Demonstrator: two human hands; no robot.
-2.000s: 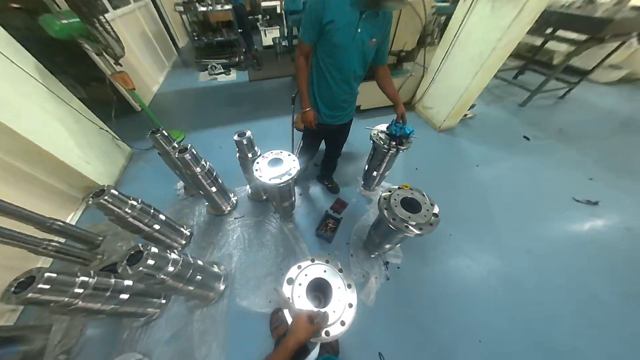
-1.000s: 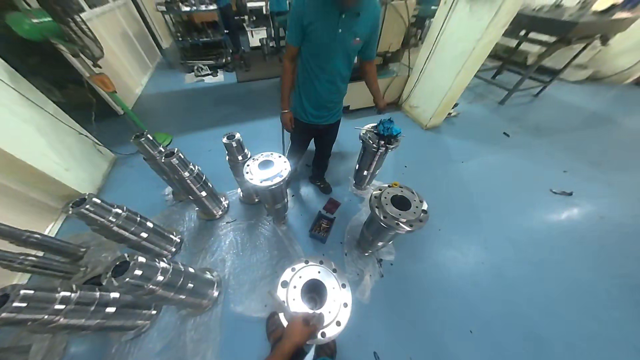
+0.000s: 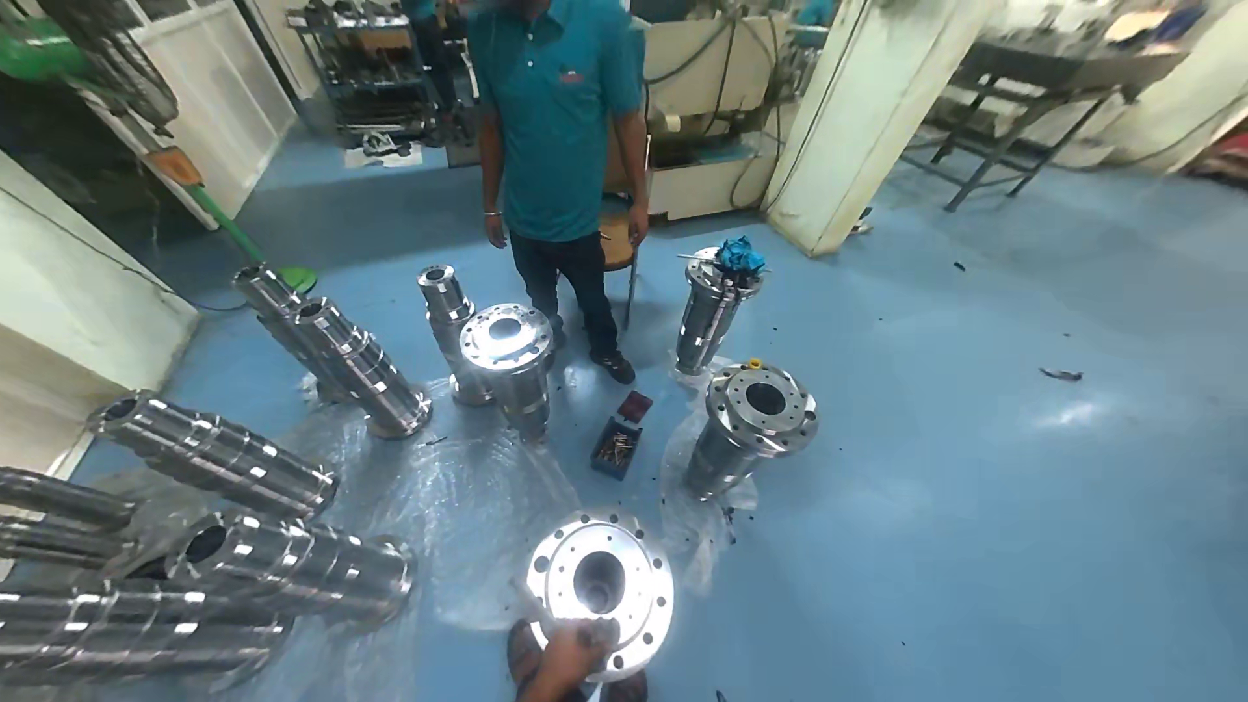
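At the bottom centre, a shiny flanged metal cylinder (image 3: 648,585) stands upright, with a ring of holes round its wide central bore. My left hand (image 3: 580,648) rests on the near part of this flange, beside the bore's lower edge. Its fingers look bent, but whether they grip anything cannot be seen. My right hand is out of view. Ahead on the floor lies an open dark box (image 3: 615,448) of small metal pieces. Another flanged cylinder (image 3: 731,414) stands to its right with a small yellow piece on its rim.
A person in a teal shirt (image 3: 556,127) stands ahead. A blue cloth (image 3: 740,255) lies on a further cylinder. More stepped metal cylinders (image 3: 292,565) stand at left on plastic sheeting (image 3: 468,517). A green stand base (image 3: 296,280) and a pillar (image 3: 848,127) are further back.
The other person's hand, earlier by the blue cloth on the far cylinder, has moved away and now hangs at their side. My left hand stays on the near flange.
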